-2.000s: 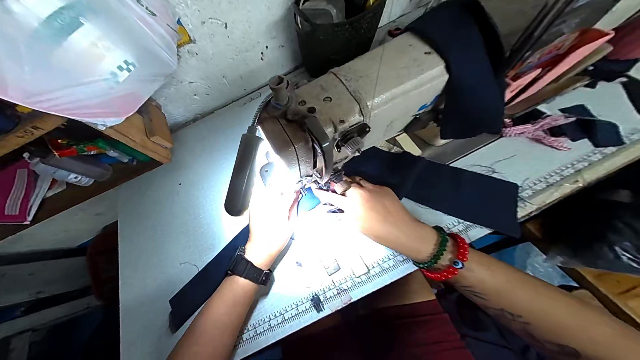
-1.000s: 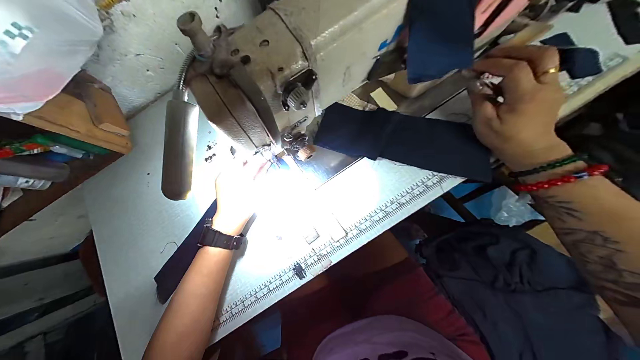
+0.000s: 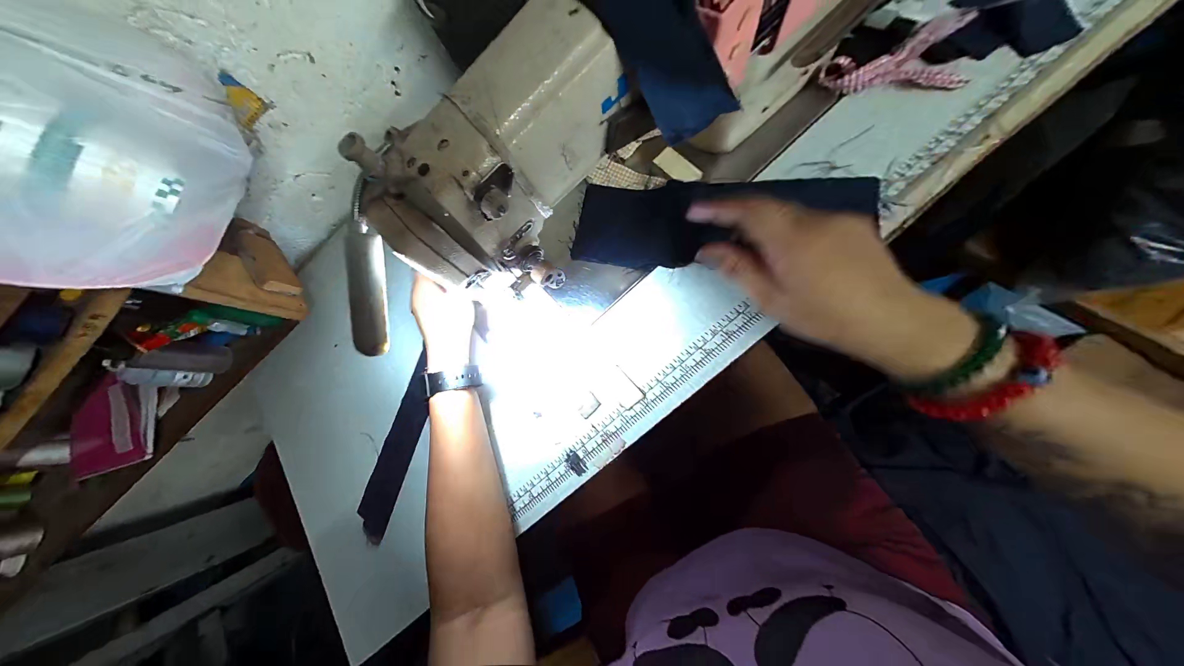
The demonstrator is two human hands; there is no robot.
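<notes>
My left hand (image 3: pixel 442 310) lies under the head of a sewing machine (image 3: pixel 453 185), beside the needle area; glare and the machine head hide its fingers. A narrow dark fabric strip (image 3: pixel 396 462) runs out from beside that wrist across the white table. My right hand (image 3: pixel 786 264), slightly blurred, is over a dark navy fabric piece (image 3: pixel 629 227) right of the needle, thumb and fingers apart at its edge; whether they touch it is unclear. Another navy fabric piece (image 3: pixel 675 74) hangs over the machine arm. A cylindrical lamp (image 3: pixel 367 291) hangs left of the machine head.
A ruler tape (image 3: pixel 684 356) runs along the front edge of the white table (image 3: pixel 324 527). Wooden shelves (image 3: pixel 250 277) with cans and packets stand at left, a plastic bag (image 3: pixel 111 148) on top. Pink checked fabric (image 3: pixel 897 69) and dark scraps lie at upper right.
My right hand was by the needle two seconds ago, then at the far right near the hanging fabric; now it is back over the navy piece. My left hand stays by the needle area. The view has shifted.
</notes>
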